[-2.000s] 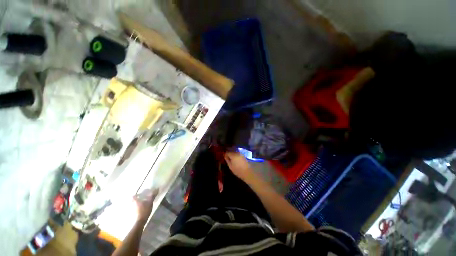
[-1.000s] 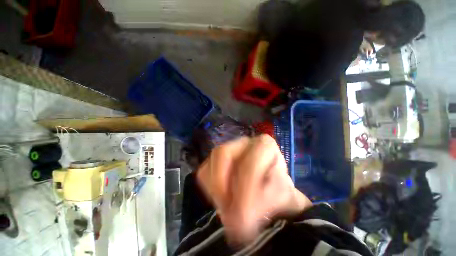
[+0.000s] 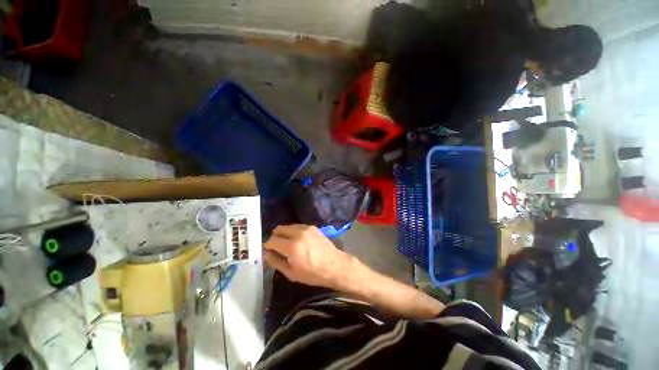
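My right hand [image 3: 300,254] reaches in from the lower right, back of the hand up, its fingers bent at the right edge of the white machine table [image 3: 159,220]. The palm and what may lie under the fingers are hidden. My left hand is out of the picture. The cream sewing machine [image 3: 152,285] stands on the table at the lower left. Blue-handled snips [image 3: 226,278], a tray of small bobbins [image 3: 238,239] and a round dish [image 3: 212,218] lie beside it.
A blue basket [image 3: 242,134] and a dark bundle [image 3: 332,199] are beyond my hand. Another blue basket [image 3: 462,217] and red stools [image 3: 361,115] stand to the right. A person in dark clothes [image 3: 448,65] sits at another machine. Black thread cones [image 3: 69,240] are at left.
The view has turned and moved. My right hand has gone from in front of the camera to the table's edge. My left hand, seen two seconds ago at the table, is out of view.
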